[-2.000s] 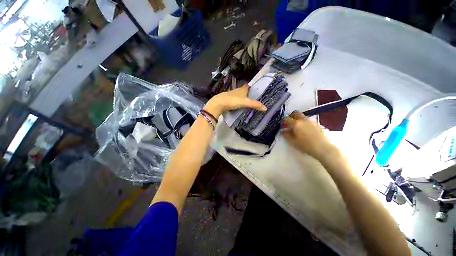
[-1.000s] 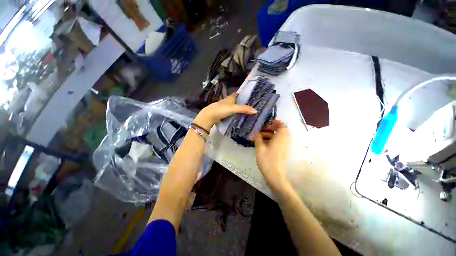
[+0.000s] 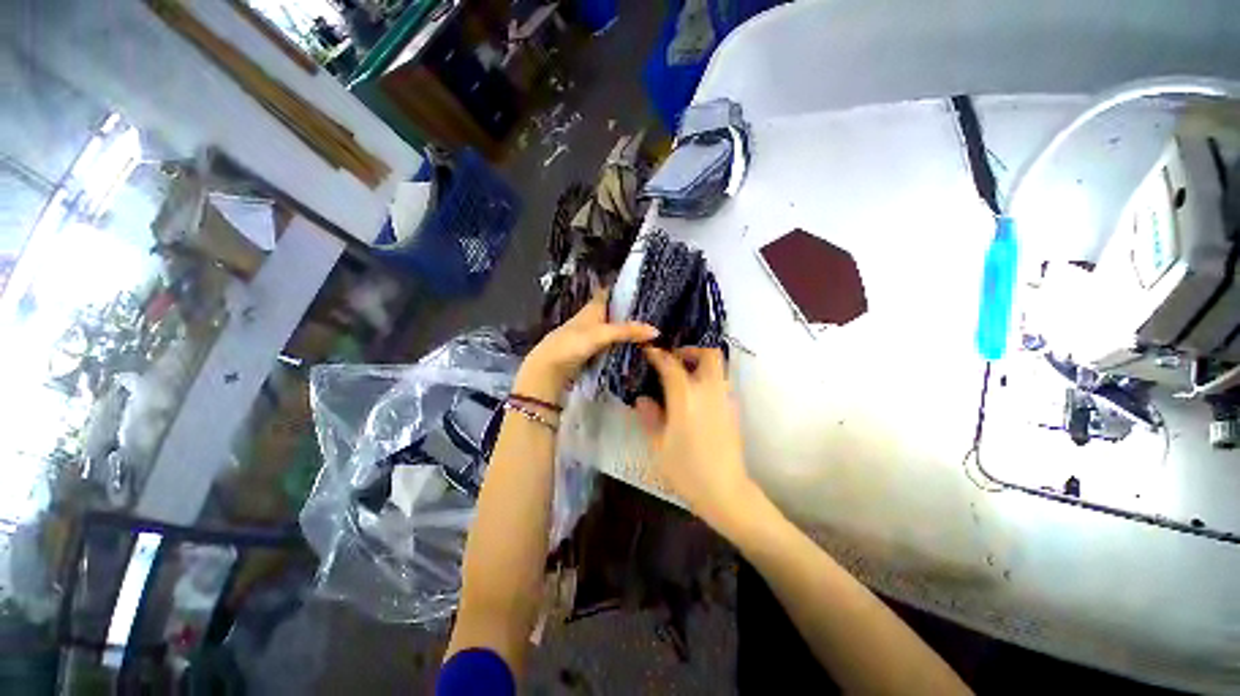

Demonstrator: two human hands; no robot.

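Observation:
A bundle of cut pieces, dark and grey with layered edges, stands at the left edge of the white table. My left hand holds the bundle from its left side, thumb across the near end. My right hand is at the bundle's near right side, with thumb and fingers closed on its layers. The fingertips are partly hidden among the dark edges. A second tied grey bundle lies behind it. A maroon pointed piece lies flat to the right.
An open clear plastic bag with grey bundles is left of the table. The sewing machine and a light-blue lamp head are at right. A dark strip lies at the back. A blue crate and cloth bundles are on the floor.
The view has turned. The dark strip near my right hand two seconds ago now lies at the back of the table. My right hand has moved in against the bundle; my left hand stays on it.

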